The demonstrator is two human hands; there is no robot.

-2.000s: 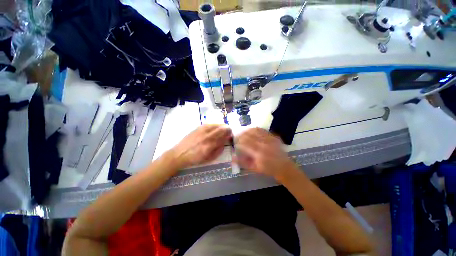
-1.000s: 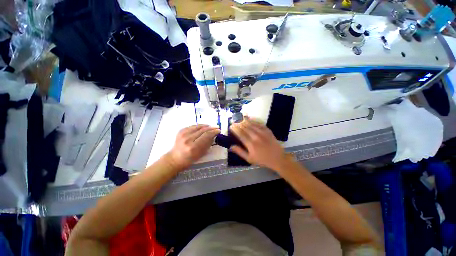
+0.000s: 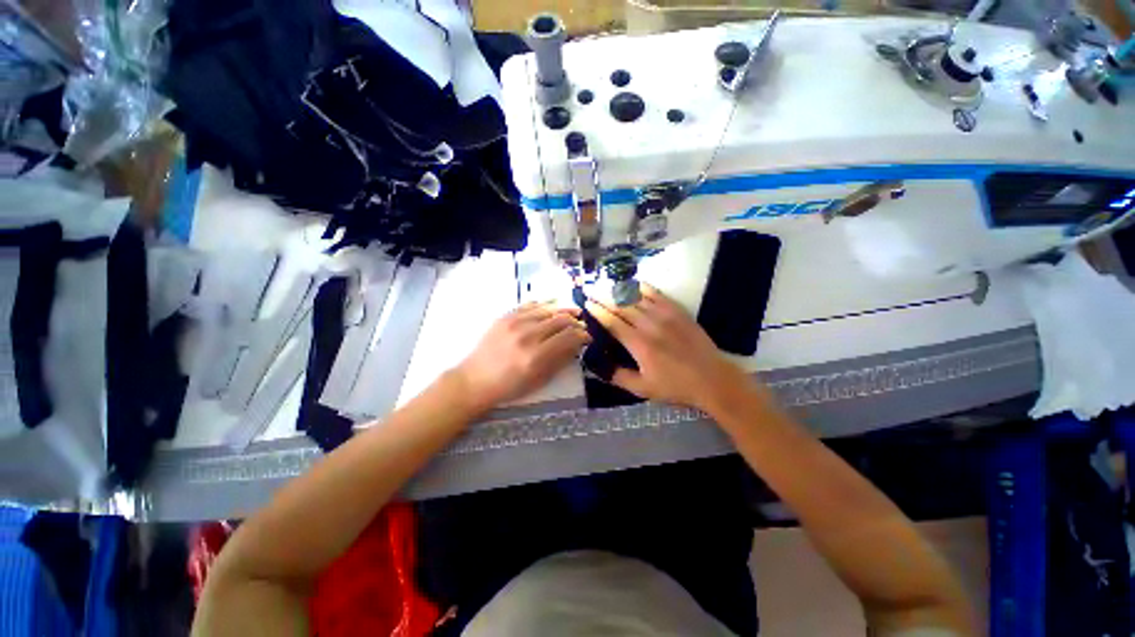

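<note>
A small dark fabric piece [image 3: 610,373] lies under both hands, just in front of the presser foot [image 3: 585,276] of the white sewing machine [image 3: 797,137]. My left hand [image 3: 529,352] lies at the piece's left edge, fingertips close to the foot. My right hand [image 3: 660,351] presses on the piece from the right, fingers stretched toward the needle area. The needle tip and the fabric under the fingers are hidden. Another dark rectangular piece [image 3: 739,292] lies flat right of my right hand.
White-grey strips [image 3: 386,336] and one dark strip [image 3: 326,355] lie left of my hands. A dark garment heap [image 3: 261,112] is at the upper left. A crumpled white cloth [image 3: 1089,336] is at the right. A red bag [image 3: 373,579] and blue crates [image 3: 1018,523] are below the table edge.
Earlier the hands pinched a narrow strip with a pale end before the foot; now they lie flat on a dark piece. The piece at right shows as a neat rectangle. The camera view has shifted.
</note>
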